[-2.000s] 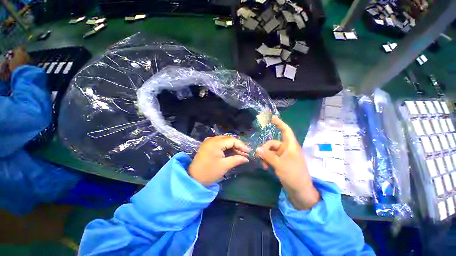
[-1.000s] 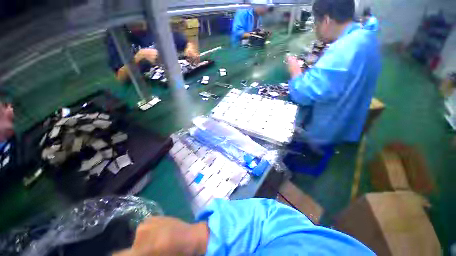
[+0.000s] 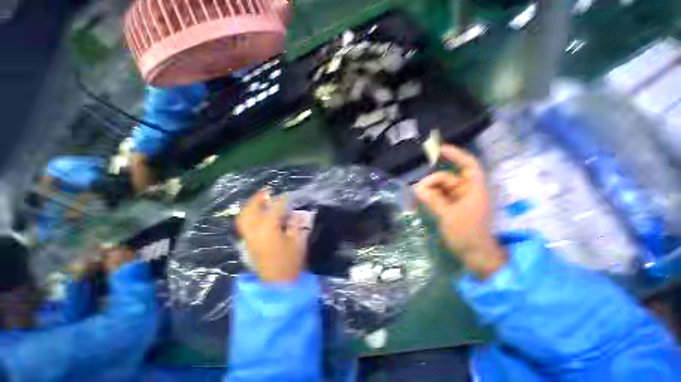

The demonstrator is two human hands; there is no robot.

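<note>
The view is blurred. My right hand (image 3: 459, 205) is raised at the bag's right side, with a small pale piece (image 3: 432, 147) between its fingertips. My left hand (image 3: 272, 237) is over the left part of the clear plastic bag (image 3: 205, 257). A pale square piece (image 3: 301, 221) shows beside its fingers; whether the hand grips it cannot be told. Inside the round opening lie dark parts (image 3: 340, 237) and a few white pieces (image 3: 366, 273). Beyond the bag, a black tray (image 3: 459, 112) bears a heap of pale squares (image 3: 373, 93).
A pink fan (image 3: 209, 37) stands at the top left. Other people's blue sleeves (image 3: 175, 112) and hands are at the left. At the right lie a clear-wrapped tray of white pieces (image 3: 538, 194) and a blue wrapped strip (image 3: 605, 164). A grey post (image 3: 543, 52) rises behind them.
The view has swung back left from the neighbouring places to the bag. Both my hands are in view again, wider apart than two seconds ago. The pink fan has come into view.
</note>
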